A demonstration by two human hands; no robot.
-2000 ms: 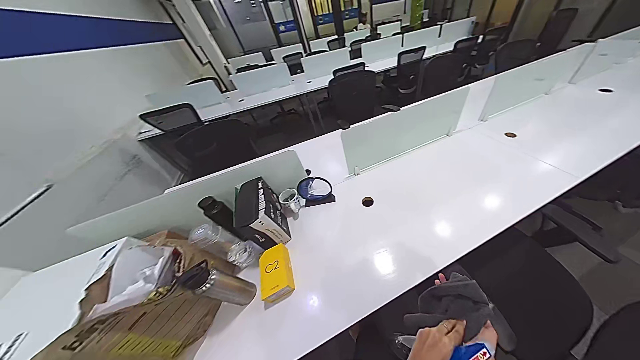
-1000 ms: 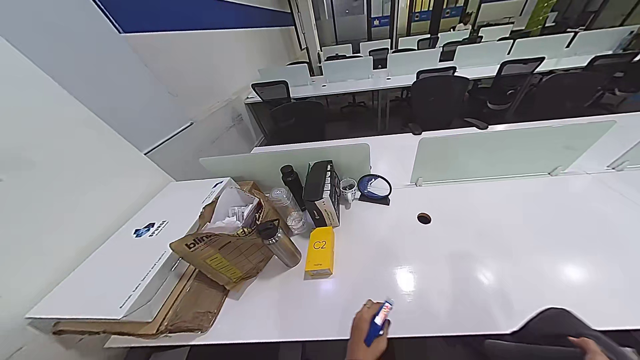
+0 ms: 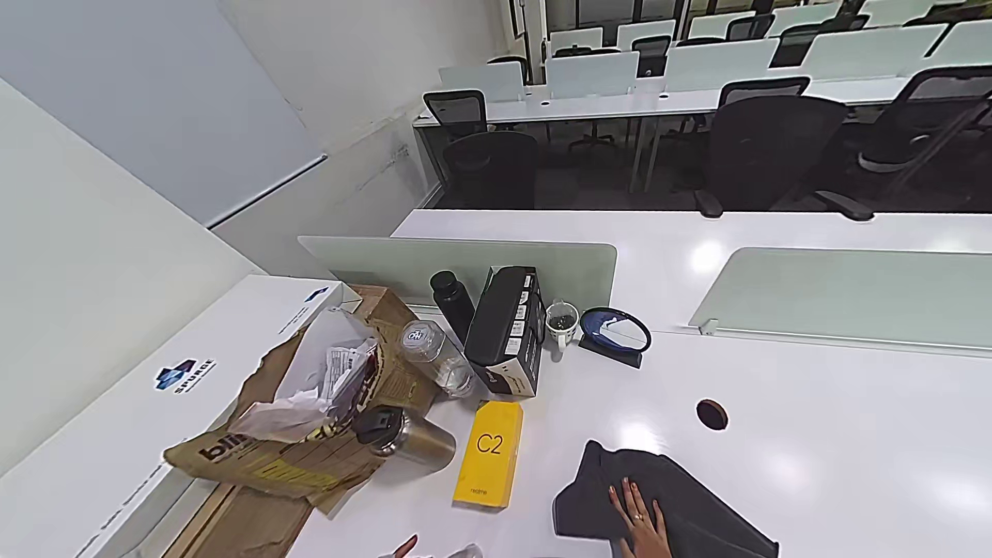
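A dark grey cloth (image 3: 682,496) lies spread on the white desk near its front. My right hand (image 3: 642,523) rests flat on it, fingers apart, a ring on one finger. Only a fingertip or so of my left hand (image 3: 404,546) shows at the bottom edge, beside a pale, shiny thing (image 3: 466,551) that is cut off by the frame. Whether this hand holds anything is hidden. Above it stands a yellow phone box (image 3: 489,457), with a steel bottle (image 3: 422,443) tilted to its left.
An open brown paper bag (image 3: 287,465) with plastic packaging sits by a long white box (image 3: 194,372) at left. Behind are a clear plastic bottle (image 3: 438,356), black bottle (image 3: 453,302), black-and-white box (image 3: 508,325), mug (image 3: 561,322) and round blue-rimmed object (image 3: 616,329). Frosted dividers (image 3: 852,298) edge the desk.
The grey cloth, bunched in the hands two seconds ago, now lies spread on the desk. The blue object held up by my left hand one second ago is out of sight. The view has shifted left.
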